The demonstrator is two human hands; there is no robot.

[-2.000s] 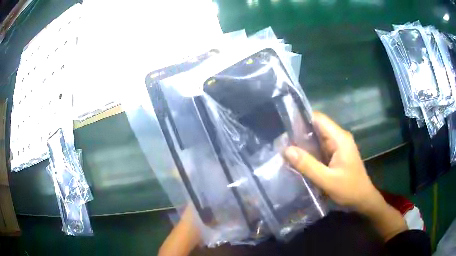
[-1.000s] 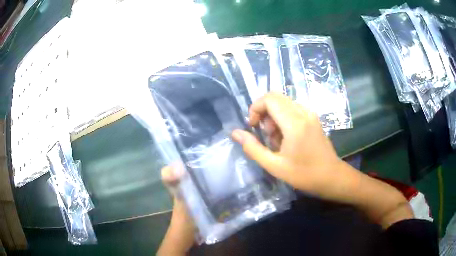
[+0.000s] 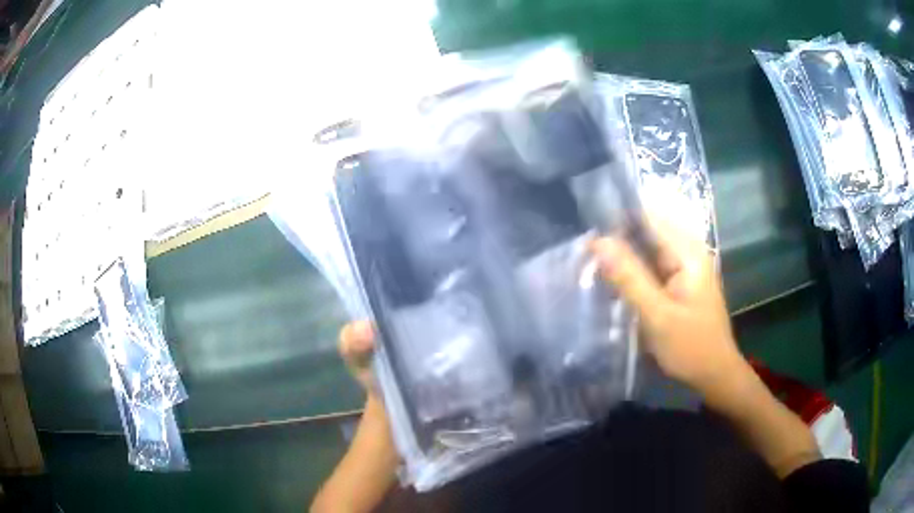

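Observation:
My left hand holds a stack of bagged phone parts by its lower left side; most of its fingers are hidden behind the bags. My right hand grips the right side of another bagged part, which overlaps the stack and is blurred. The parts are dark rounded rectangles in clear sleeves. More bagged parts lie on the green bench behind my right hand, partly covered.
Overexposed white foam sheets lie at the left and upper left, with a tan cardboard edge. Small bagged pieces lie at the lower left. A pile of bagged parts lies at the right over a black tray.
A second ago my right hand was over the front part of the stack. Now it has moved right, with a bagged part spread away from the stack. The view has shifted slightly.

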